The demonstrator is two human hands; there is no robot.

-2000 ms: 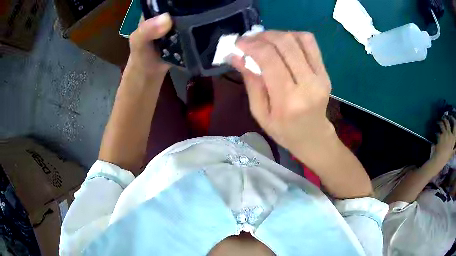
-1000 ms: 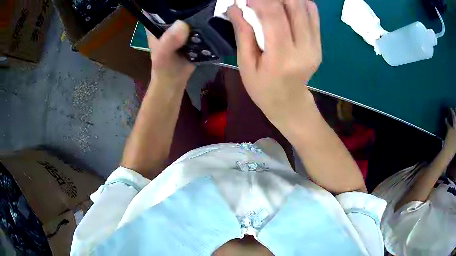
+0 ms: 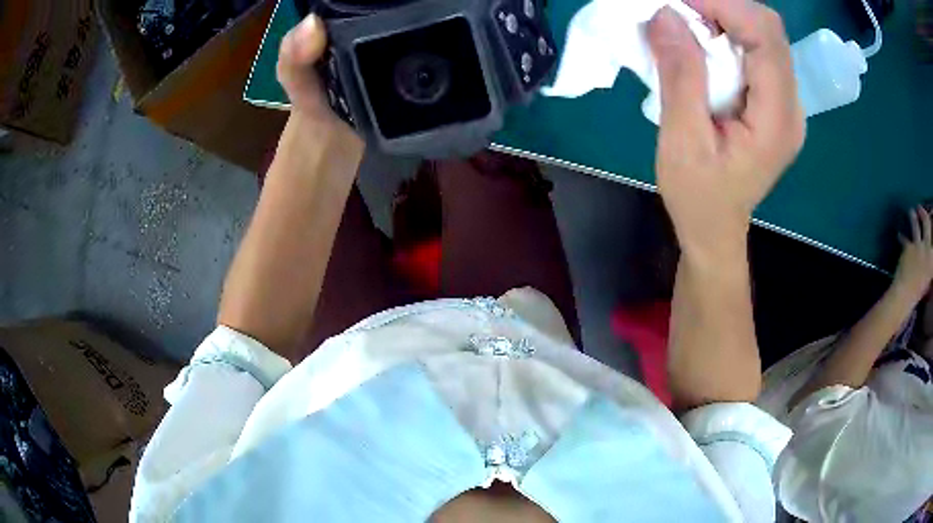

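Observation:
A black security camera (image 3: 476, 112) is held up at the top, over the bench's near edge and cut off by the frame's top. Its square lens window (image 3: 421, 78) with a round lens faces me, with LED panels on both sides. My left hand (image 3: 312, 87) grips the camera's left side, thumb up; its other fingers are hidden. My right hand (image 3: 728, 123) holds a crumpled white cloth (image 3: 604, 46) to the right of the camera, apart from it.
The green bench (image 3: 849, 184) has a pale edge. A translucent bottle (image 3: 831, 72) stands out behind my right hand. Another person's hand (image 3: 914, 255) is at the right edge. Open cartons (image 3: 205, 92) are on the floor at left; a red stool (image 3: 645, 342) shows below the bench.
My right hand has moved right, off the camera, with the cloth now spread more. The camera has turned so its lens window faces me. The loose white cloth by the bottle no longer shows separately.

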